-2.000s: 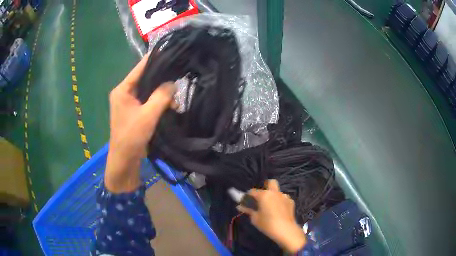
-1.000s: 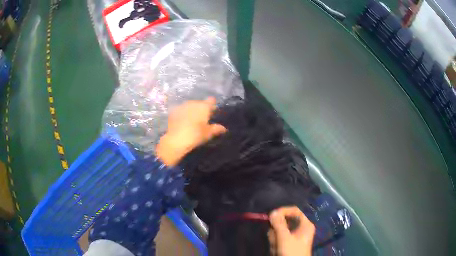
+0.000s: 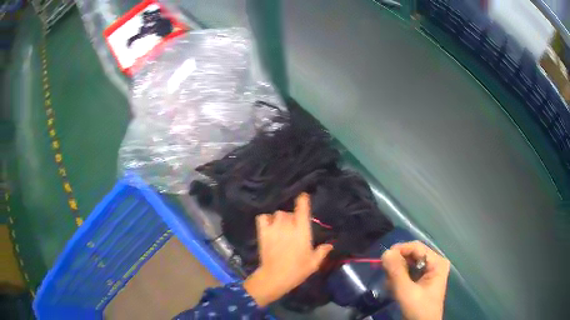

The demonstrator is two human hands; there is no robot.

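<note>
A heap of black power cords [image 3: 281,169] lies in the middle of the bench. My left hand [image 3: 286,244] is over the near part of the heap, fingers spread, with no clear hold visible. My right hand [image 3: 415,275] is at the lower right, pinching a thin red strip [image 3: 362,260] that runs left toward the cords. A small dark object with a shiny end [image 3: 420,265] also shows in my right hand. A second short bit of red [image 3: 321,222] shows on the cords. Navy plastic housings [image 3: 359,281] lie beside and partly under my right hand.
A blue plastic crate [image 3: 206,256] with a cardboard bottom is at the lower left. A crinkled clear plastic bag [image 3: 187,106] lies beyond the cords. A red tray [image 3: 116,50] with black parts is behind it. The conveyor [image 3: 431,119] runs along the right, with rows of navy housings [image 3: 500,81] beyond.
The raised black cord bundle is down on the heap. My left hand has moved down and right onto the near cords. My right hand has moved right, drawing the red strip with it.
</note>
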